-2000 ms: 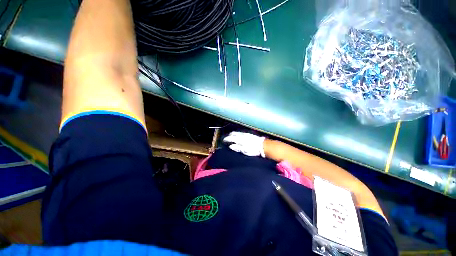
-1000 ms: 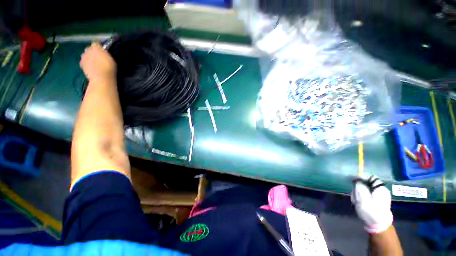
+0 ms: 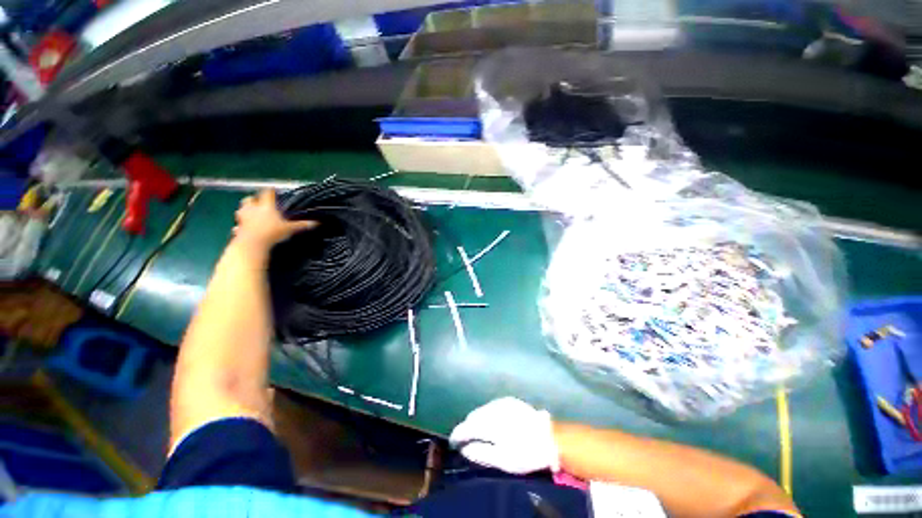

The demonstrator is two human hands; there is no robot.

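Observation:
A thick black cable coil [image 3: 354, 265] lies on the green bench. My bare left hand [image 3: 271, 221] is at its upper left edge, thumb over the loops and fingers on the outer side, gripping it. Thin silver-white cable ends [image 3: 415, 362] stick out to the right of the coil and below it. My right hand [image 3: 505, 435], in a white glove, is at the bench's front edge, low in the middle. Its fingers are blurred together, and no held object shows.
A clear bag of small white and blue pieces [image 3: 698, 314] lies right of the coil, with a bag of black pieces [image 3: 571, 116] behind. A blue tool tray [image 3: 890, 379] is at far right, a red pistol-shaped tool [image 3: 147, 190] at left. A carton [image 3: 349, 455] is below the bench edge.
The view has tilted up, showing the shelf. My right hand has moved from near the tray leftwards to the middle front edge. My left thumb now reaches over the coil.

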